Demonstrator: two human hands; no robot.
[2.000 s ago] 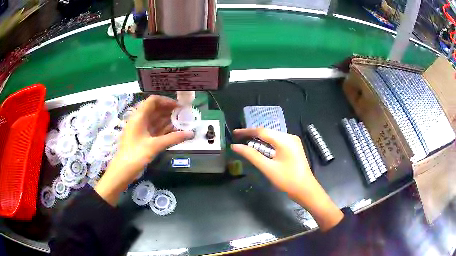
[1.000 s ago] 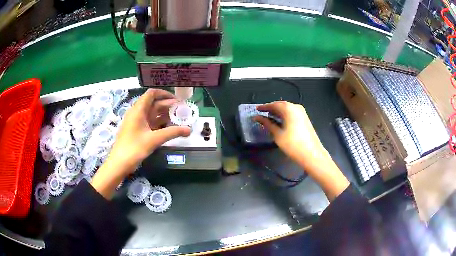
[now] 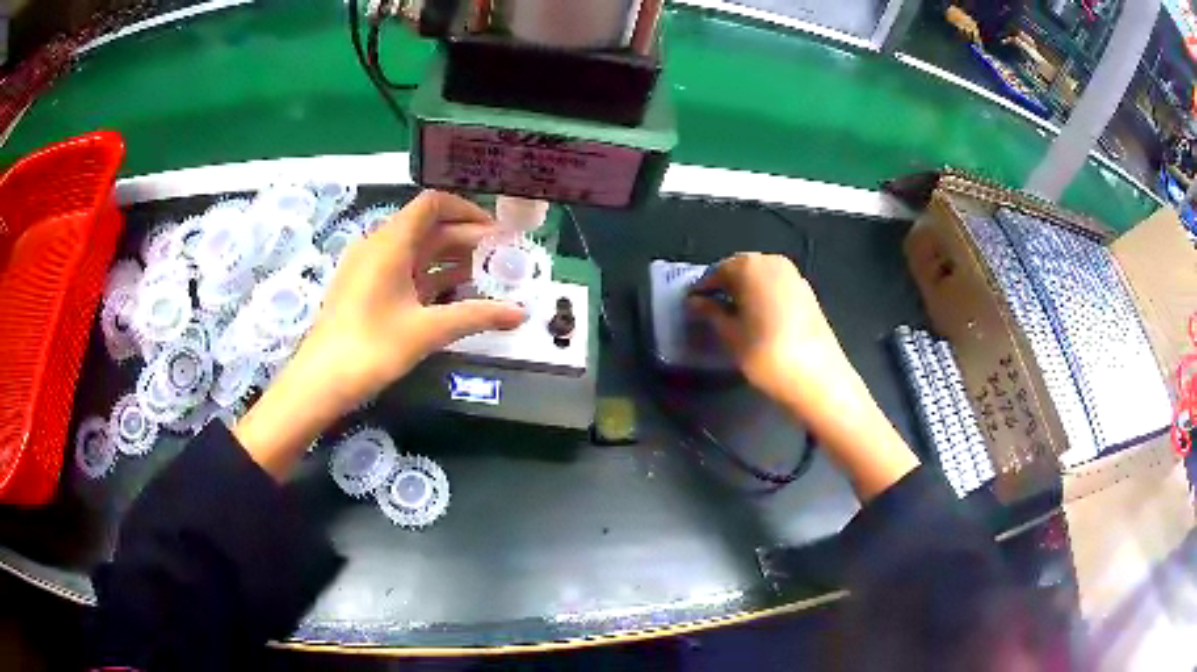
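My left hand (image 3: 394,309) holds a clear toothed wheel (image 3: 509,267) between thumb and fingers, just below the pale press ram (image 3: 521,213) and over the silver fixture plate (image 3: 532,344). The centre post is hidden; a dark bolt (image 3: 562,322) stands to the right of the wheel. My right hand (image 3: 775,322) is over the grey ribbed box (image 3: 672,292), fingers bent down at its right part. Whether bearings are inside that hand is hidden. The green press head (image 3: 545,160) is above.
Toothed wheels (image 3: 217,309) lie heaped at left, with two more (image 3: 412,491) in front. A red basket (image 3: 53,315) is far left. Bearing stacks (image 3: 943,414) lie beside the open bearing carton (image 3: 1004,381) at right. A cable curves below the grey box.
My right hand has moved from beside the fixture, where it held a bearing stack, onto the grey box. The loose stack right of it no longer shows. My left hand stays at the wheel.
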